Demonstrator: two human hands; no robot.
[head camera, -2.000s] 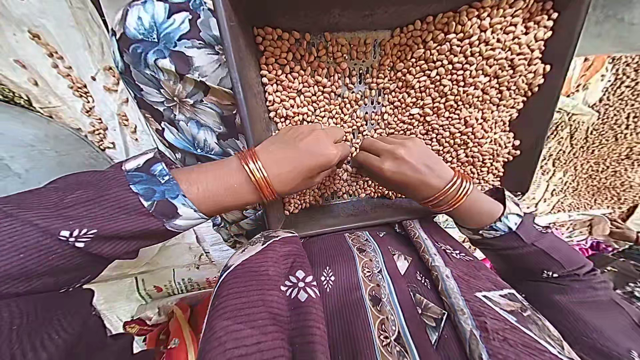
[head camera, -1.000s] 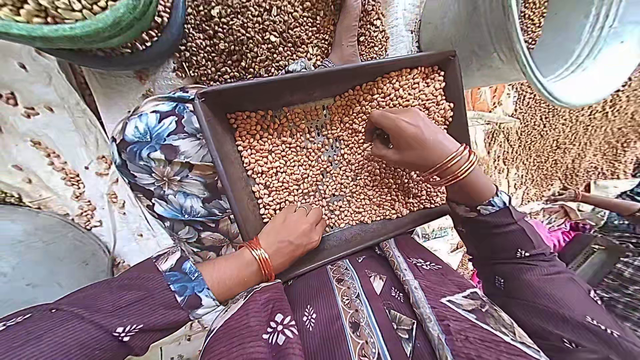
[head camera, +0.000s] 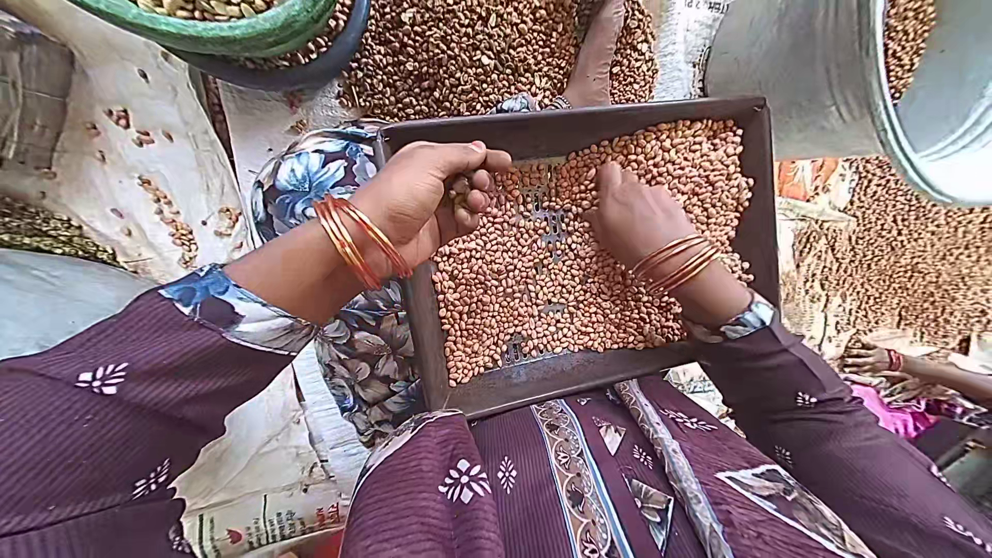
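Note:
A dark rectangular metal sieve tray (head camera: 535, 391) rests on my lap, with reddish-brown shelled nuts or seeds (head camera: 496, 287) spread over its slotted base. My left hand (head camera: 434, 198) is raised over the tray's left side, palm turned inward and fingers curled; small nuts seem to show between the fingers, but what it holds is not certain. My right hand (head camera: 639, 213) is lowered into the pile right of the middle, its fingertips touching the nuts and partly hidden. A bare strip of slots shows between the two heaps.
A green tub (head camera: 232, 35) of nuts stands at upper left, a large metal vessel (head camera: 798, 77) at upper right. Darker nuts (head camera: 465, 54) lie beyond the tray near my foot (head camera: 593, 70). Another person's hand (head camera: 868, 360) is at far right. Loose nuts lie on sacking (head camera: 167, 217).
My left hand has risen from the tray's near left edge to above its left side. My right hand, lifted above the nuts a second ago, is now down among them.

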